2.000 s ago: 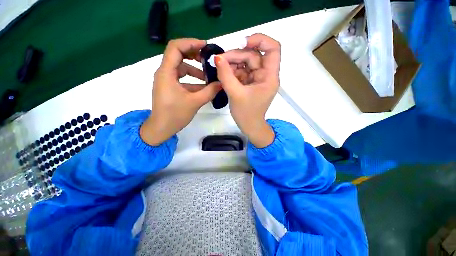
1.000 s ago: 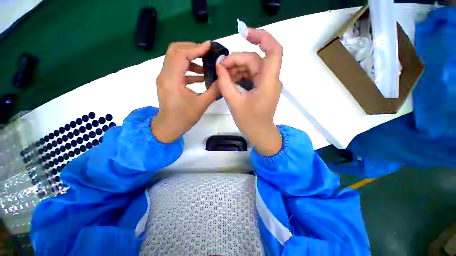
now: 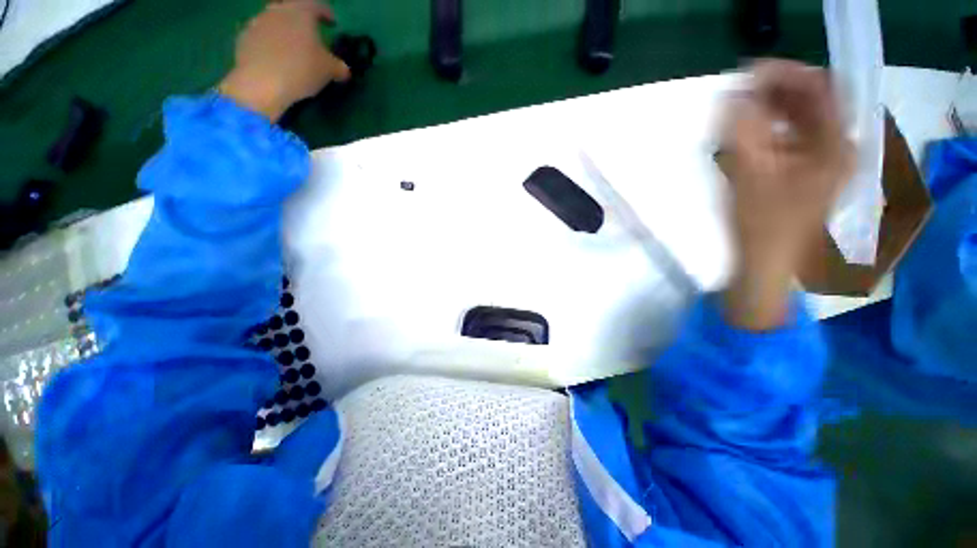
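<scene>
My left hand (image 3: 281,56) is over the green conveyor at the upper left. A black device (image 3: 355,51) lies at its thumb and fingers; whether they grip it cannot be told. My right hand (image 3: 787,150) is strongly blurred, in front of the left side of the cardboard box (image 3: 905,203); its fingers and anything in them cannot be made out. A black housing (image 3: 565,199) lies slanted on the white table. A black tray-like part (image 3: 506,324) lies at the near edge. A tiny black piece (image 3: 407,186) lies left of the housing.
Black round pads (image 3: 291,353) on a clear sheet (image 3: 38,310) lie at left, partly under my left sleeve. The green belt (image 3: 514,102) carries several black devices. A thin clear strip (image 3: 643,227) lies right of the housing. A white strip (image 3: 860,128) stands at the box.
My hands have parted: left has moved up-left to the belt, right has moved right to the box. The housing and tiny piece now show on the table. The view has shifted.
</scene>
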